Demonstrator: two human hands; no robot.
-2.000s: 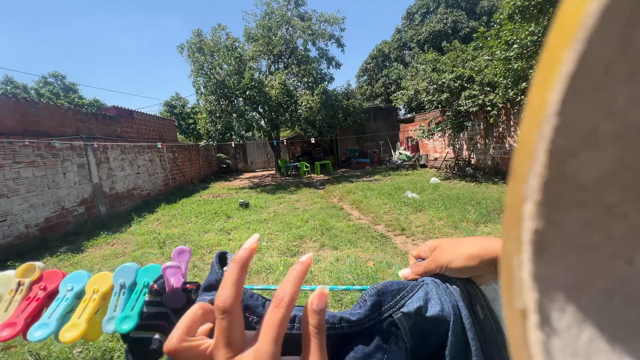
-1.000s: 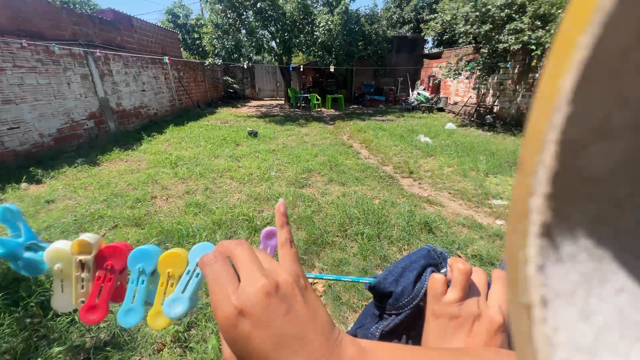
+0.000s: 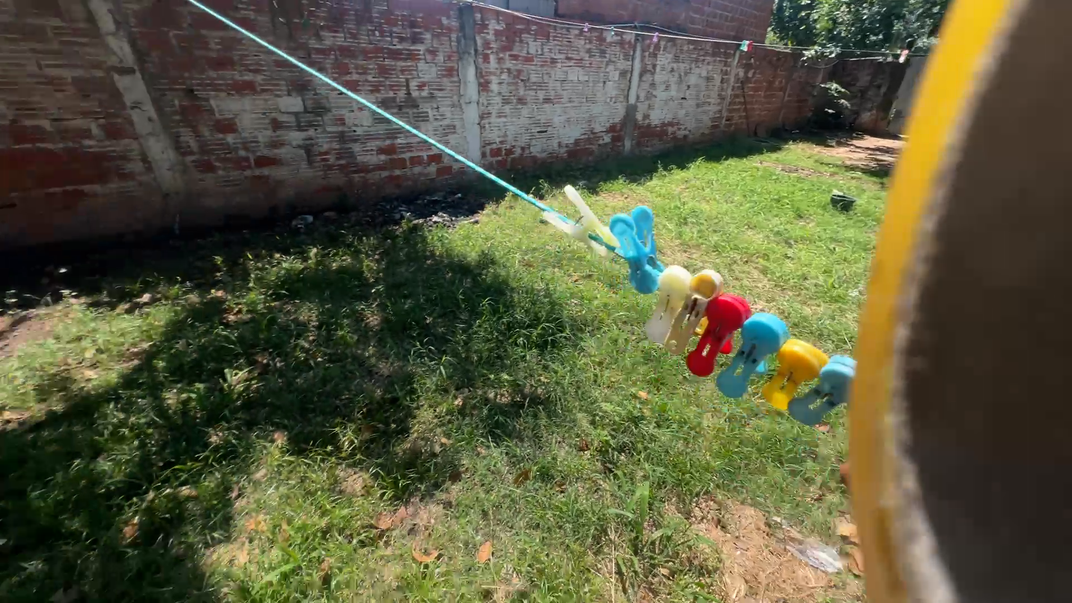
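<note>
Neither my left hand nor my right hand shows in the head view. A row of plastic clothespins hangs on a turquoise clothesline [image 3: 377, 109] that slants down from the upper left. Along it are a whitish clothespin [image 3: 582, 222], a bright blue clothespin [image 3: 638, 249], a cream clothespin [image 3: 668, 303], a red clothespin [image 3: 718, 335], a light blue clothespin [image 3: 752, 353], a yellow clothespin [image 3: 794, 373] and a grey-blue clothespin [image 3: 825, 391]. The line's right part is hidden behind a large blurred object with a yellow edge [image 3: 888, 293].
A worn brick wall [image 3: 553, 92] with concrete posts runs along the back. Another line [image 3: 695, 37] with small pegs crosses in front of it. Below lies grass [image 3: 469, 419], partly shaded, with dry leaves and a clear plastic scrap [image 3: 814, 554]. A dark object [image 3: 842, 200] rests farther off.
The view has swung left and down. Both hands and the dark blue denim, seen together one second ago, are out of view. More of the line's left part shows.
</note>
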